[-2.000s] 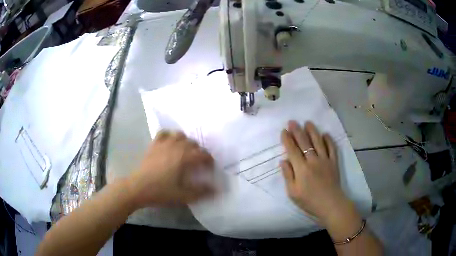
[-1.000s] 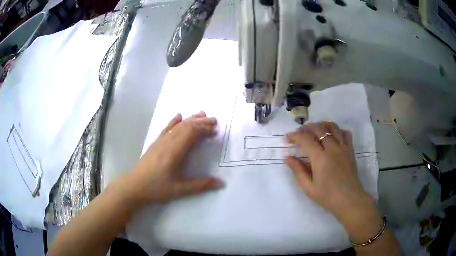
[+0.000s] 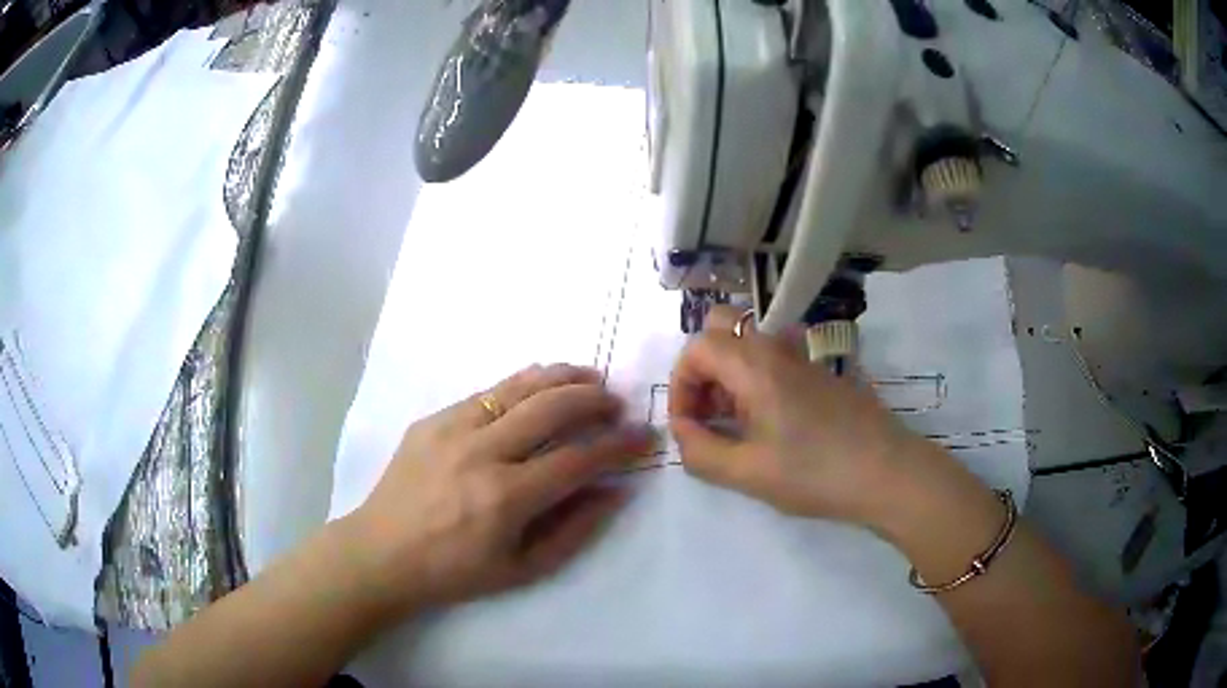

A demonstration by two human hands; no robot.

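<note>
A white fabric panel (image 3: 471,269) lies flat on the machine bed, with dark double topstitching and a narrow stitched rectangle (image 3: 915,391). My left hand (image 3: 518,470) rests on the panel left of the rectangle, fingers slightly bent. My right hand (image 3: 767,417) is over the rectangle, just below the presser foot (image 3: 700,312), with thumb and fingers curled together; whether something thin is between them cannot be told. The hand hides the middle of the rectangle. The presser foot is partly hidden by the hand.
The sewing machine head (image 3: 754,135) stands above the panel, with cream tension knobs (image 3: 953,178). A grey plastic-wrapped oval (image 3: 471,101) hangs left of it. A second white cut piece (image 3: 121,242) lies at left over silvery covering (image 3: 175,497). Loose pale thread (image 3: 1103,390) lies at right.
The panel was turned and slid under the machine head. My right hand has moved left toward the presser foot and its fingers have curled. My left hand has moved right and down, its fingers drawn in.
</note>
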